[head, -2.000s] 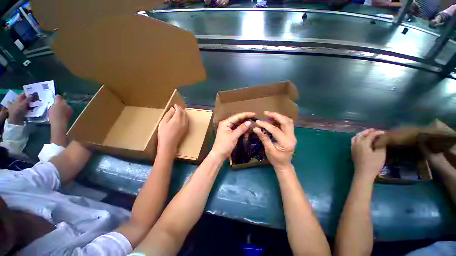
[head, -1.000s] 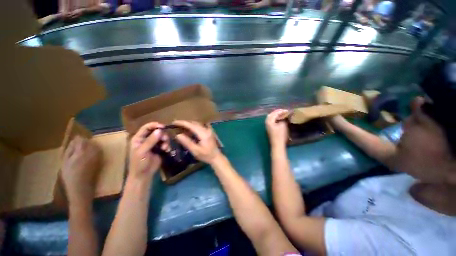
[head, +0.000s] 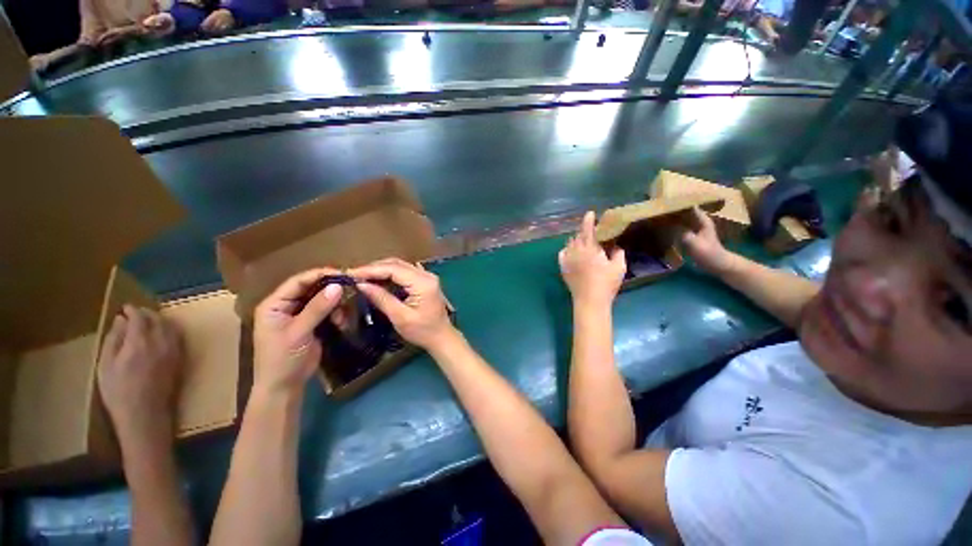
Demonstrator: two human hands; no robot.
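A small open brown carton [head: 323, 243] stands on the green worktop before me, its lid up behind. Black coiled items [head: 366, 339] lie in it. My left hand [head: 290, 328] pinches a black cable [head: 339, 283] between thumb and fingers above the carton's left side. My right hand [head: 410, 303] grips the same cable from the right, its fingertips close to my left thumb. A small light tip shows below my right fingers. My fingers hide part of the cable and the carton's front left.
At left are a large open carton [head: 80, 192], a flat brown carton [head: 208, 357] beside it and another person's hand [head: 142, 363]. At right a person in a white shirt [head: 826, 437] holds a small carton [head: 663, 213]. A conveyor belt [head: 480, 160] runs behind.
The view has swung right, so the cartons sit further left. The cable loop between my hands has dropped and my fingertips have drawn together. The neighbour at right has lowered their carton's lid somewhat.
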